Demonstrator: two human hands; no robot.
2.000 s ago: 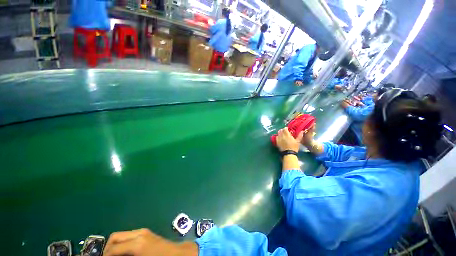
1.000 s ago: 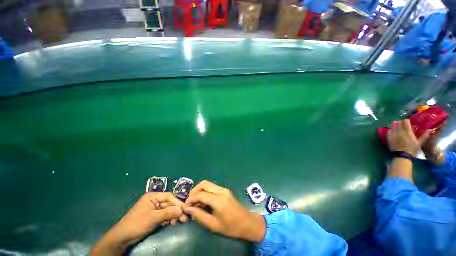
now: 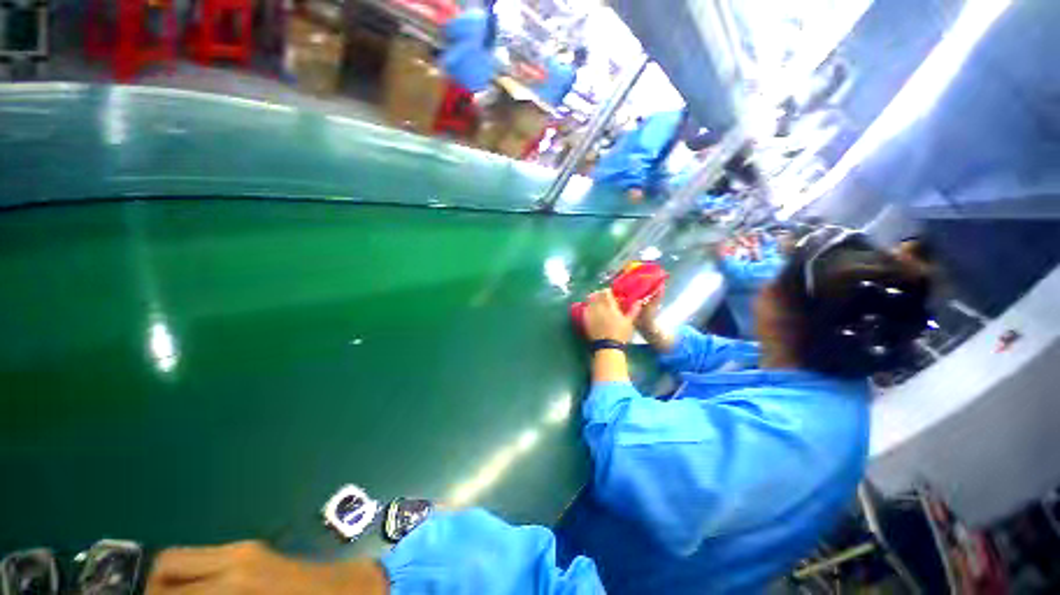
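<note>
My right hand (image 3: 233,570) is blurred and cut off by the bottom edge at the lower left; its fingertips and anything in them are hidden. My left hand is not in view. Two dark watch cases with pale rims lie on the green surface just left of my right hand: one near it (image 3: 110,567) and one further left (image 3: 29,572), both at the bottom edge. A white-rimmed watch case (image 3: 350,511) lies beyond my wrist. A darker watch case (image 3: 406,518) lies beside it, next to my blue sleeve.
A neighbouring worker in a blue smock (image 3: 732,465) is close on the right, holding a red pouch (image 3: 634,287) over the green surface (image 3: 291,384). A metal post (image 3: 593,134) stands beyond. Red stools (image 3: 221,29) and cartons (image 3: 409,81) are at the back.
The view has swung back to the right since one second ago, when both my hands were visible with fingertips together. My left hand has left the picture, and the neighbouring worker shows more fully.
</note>
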